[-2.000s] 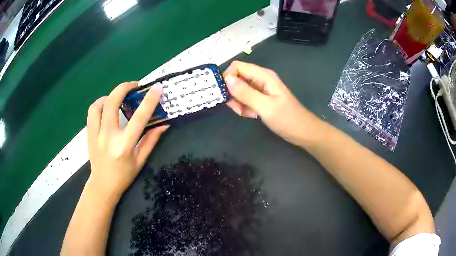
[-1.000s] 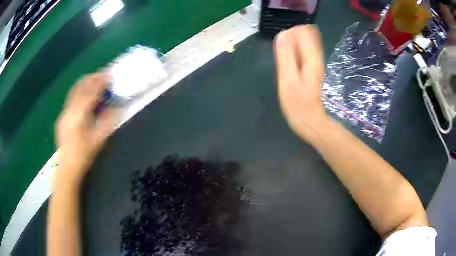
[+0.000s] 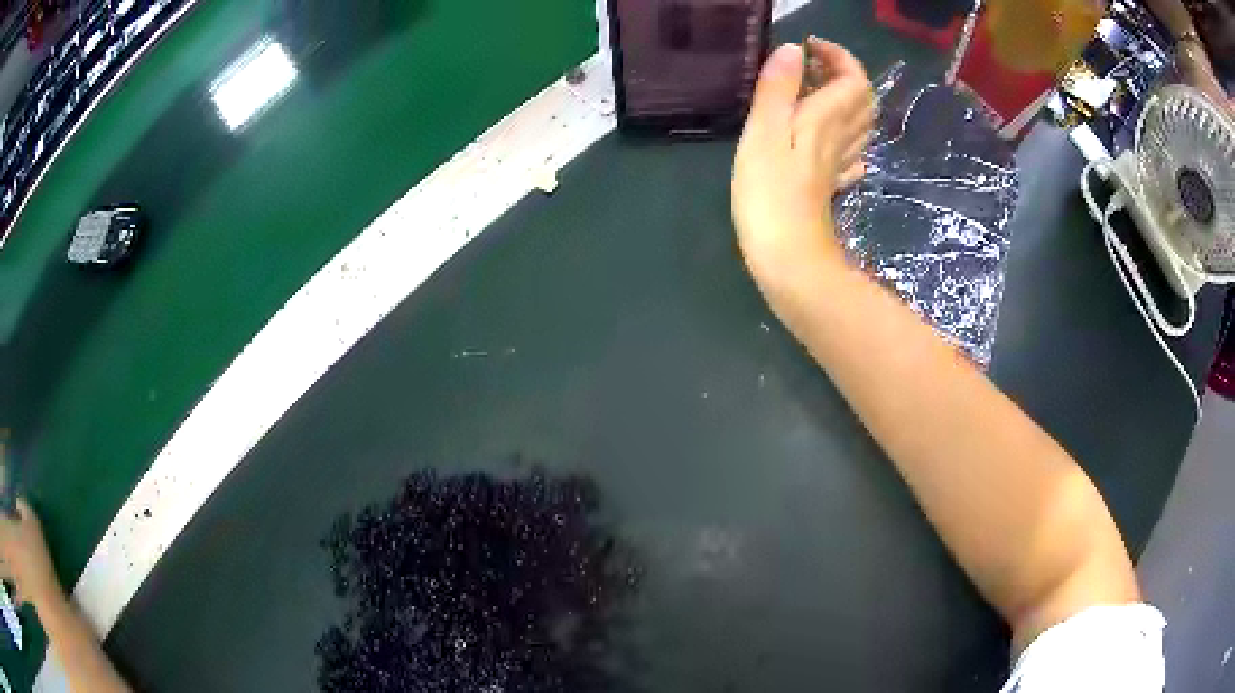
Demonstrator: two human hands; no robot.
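Observation:
A small dark-edged handset [image 3: 106, 236] with a pale key area lies on the green conveyor belt at the upper left. My left hand [image 3: 22, 544] is at the far left edge over the belt, small and cut off, so what its fingers hold is hidden. My right hand [image 3: 806, 149] is raised beside the smartphone [image 3: 691, 68], its fingers bent with thumb and fingertips near each other; whether a tiny part is between them cannot be told. The pile of tiny black parts [image 3: 474, 582] lies on the dark bench at the bottom.
The worn white rail [image 3: 332, 305] curves between bench and belt [image 3: 406, 81]. A clear crinkled bag [image 3: 935, 244] lies right of my right hand. A red and amber container [image 3: 1016, 61], a white fan [image 3: 1192, 190] and its cable [image 3: 1151, 305] are at the upper right.
The handset has left the middle of the view. My left hand has moved away to the far left edge. My right hand has moved up beside the smartphone. The view has shifted rightward.

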